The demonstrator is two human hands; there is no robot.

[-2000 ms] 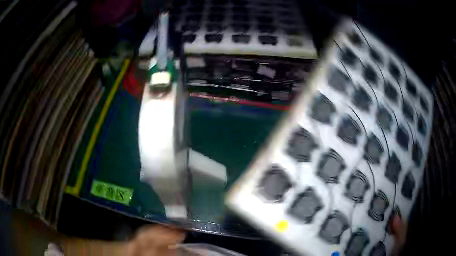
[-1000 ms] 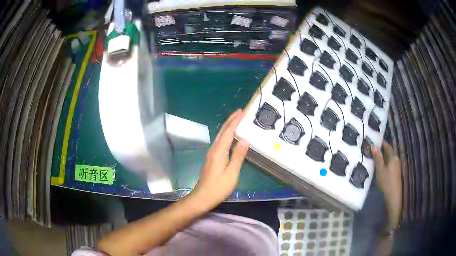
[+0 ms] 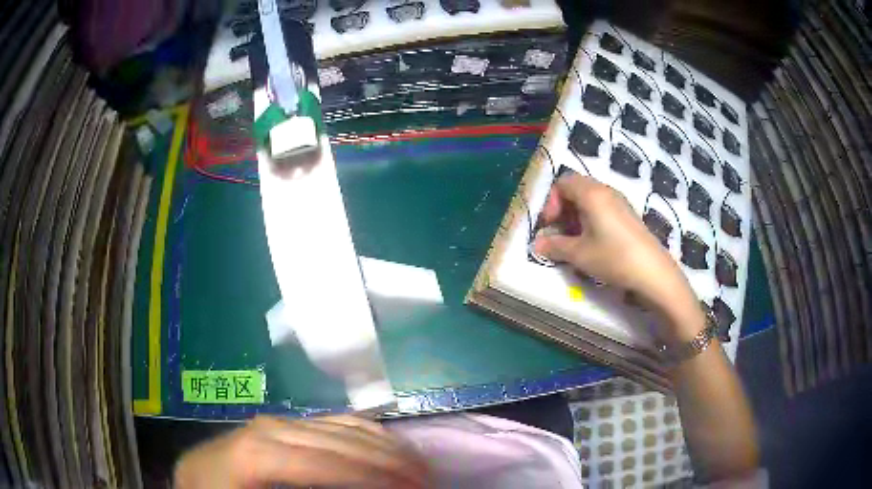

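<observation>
A white foam tray (image 3: 516,272) with rows of black speaker units lies at the right, tilted across the mat's right part. My right hand (image 3: 621,239) is over its near-left corner, thumb and fingertips closed around a dark speaker unit (image 3: 562,225), mostly hidden by the fingers. My left hand (image 3: 296,454) is blurred at the bottom edge, below the mat's front edge; its fingers and any contents cannot be made out. The tall white test fixture (image 3: 311,229) stands left of the tray, with its grey lever (image 3: 277,57), green tape (image 3: 271,116) and white contact block (image 3: 293,139).
Stacked full trays (image 3: 421,91) stand at the back, with red wire (image 3: 215,172) before them. A white piece (image 3: 402,281) lies beside the fixture. Tall rows of sheets flank the bench left (image 3: 72,248) and right (image 3: 822,210). Another tray (image 3: 626,439) shows below the bench edge.
The foam tray now lies on brown layers at the mat's right. My right hand has moved from its right edge onto the near-left speaker. My left hand has left the tray and dropped down left.
</observation>
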